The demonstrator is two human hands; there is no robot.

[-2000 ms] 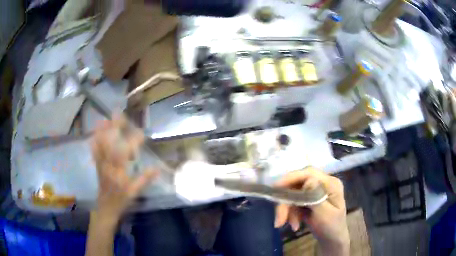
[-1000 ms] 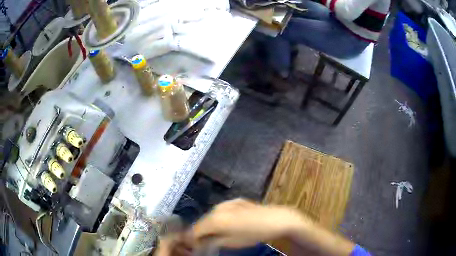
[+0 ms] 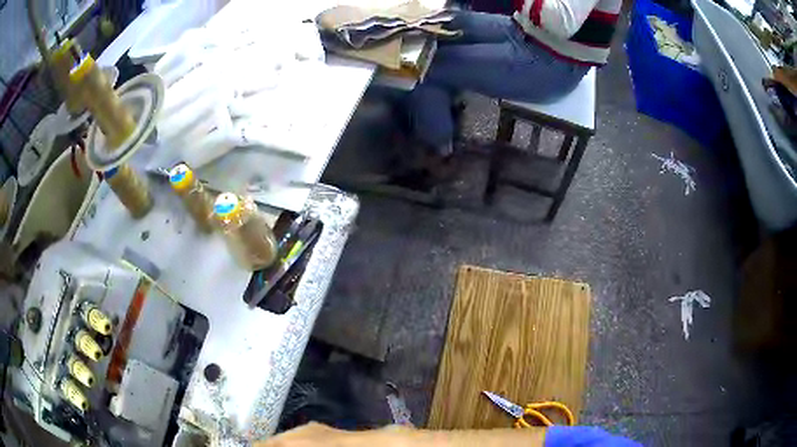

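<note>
The overlock machine (image 3: 114,349), white with four cream-yellow dials, stands at the lower left. Scissors (image 3: 529,410) with orange-yellow handles lie on the wooden surface (image 3: 516,340), blades pointing up and left. My right hand (image 3: 319,436) is cut off by the bottom edge; only the wrist area and a bare forearm with a blue sleeve show there, just below the scissors. Its fingers are hidden. My left hand is not in view. No fabric shows in a hand.
Tan thread cones (image 3: 245,236) stand on the white machine table (image 3: 306,306), beside a dark recess holding slim tools (image 3: 288,262). A person (image 3: 516,70) sits on a stool (image 3: 559,113) beyond, near stacked brown pieces (image 3: 376,30). A blue bin (image 3: 664,79) and pale tub (image 3: 751,131) stand right.
The view has swung right, away from the needle area, and the machine has moved left in it. My hands have dropped towards or past the bottom edge. The scissors have come into view.
</note>
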